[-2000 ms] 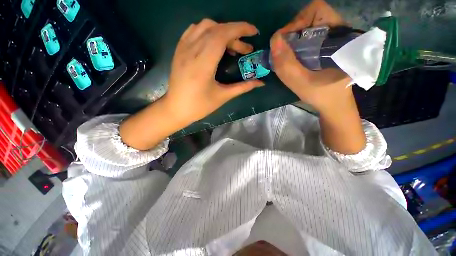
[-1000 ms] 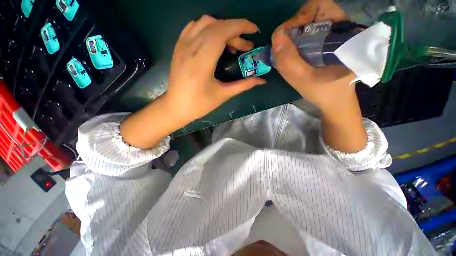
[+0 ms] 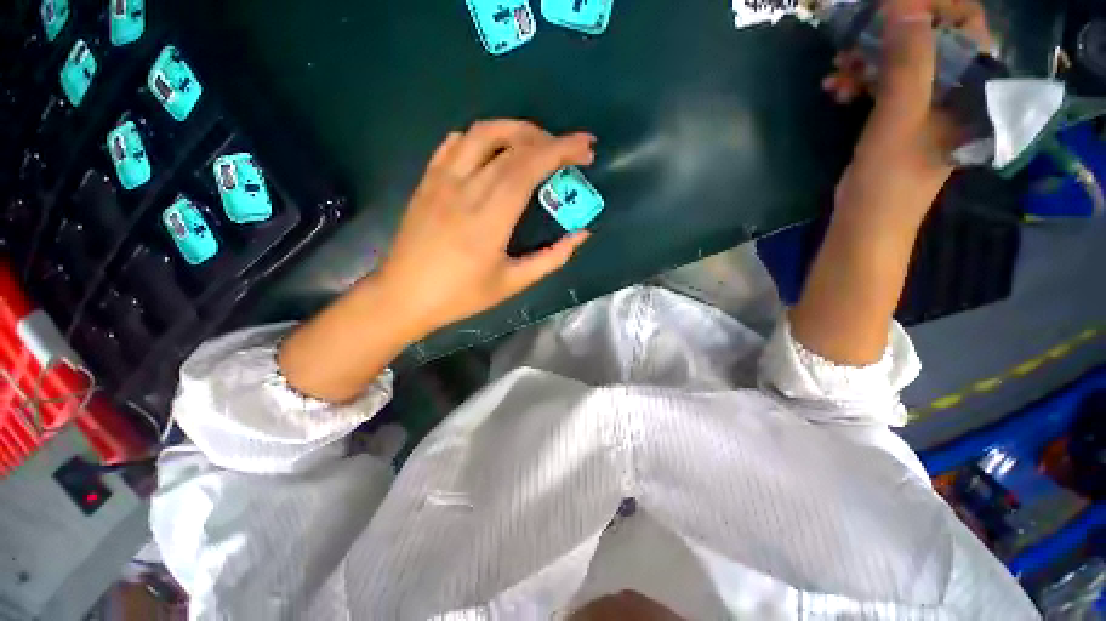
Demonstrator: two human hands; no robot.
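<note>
My left hand [image 3: 479, 224] holds a small housing [image 3: 571, 200] with a turquoise face between thumb and fingers, just above or on the dark green mat [image 3: 400, 109]. My right hand [image 3: 904, 109] is at the upper right, shut around the dispensing syringe [image 3: 964, 79], away from the housing. The syringe has dark contents and a white wrap [image 3: 1021, 119] around its rear. Its front end is blurred, near a white paper [image 3: 773, 11] with black marks.
A black blister tray [image 3: 285, 243] with several turquoise housings is at left. Two more housings [image 3: 503, 24] lie on the mat at the top edge. A red crate [image 3: 61, 376] is at lower left. Blue bins [image 3: 1055, 522] and a yellow floor line are at right.
My right hand has moved the syringe away from the housing, to the upper right. My left hand still holds the housing. The view has shifted, showing two housings and white paper at the top.
</note>
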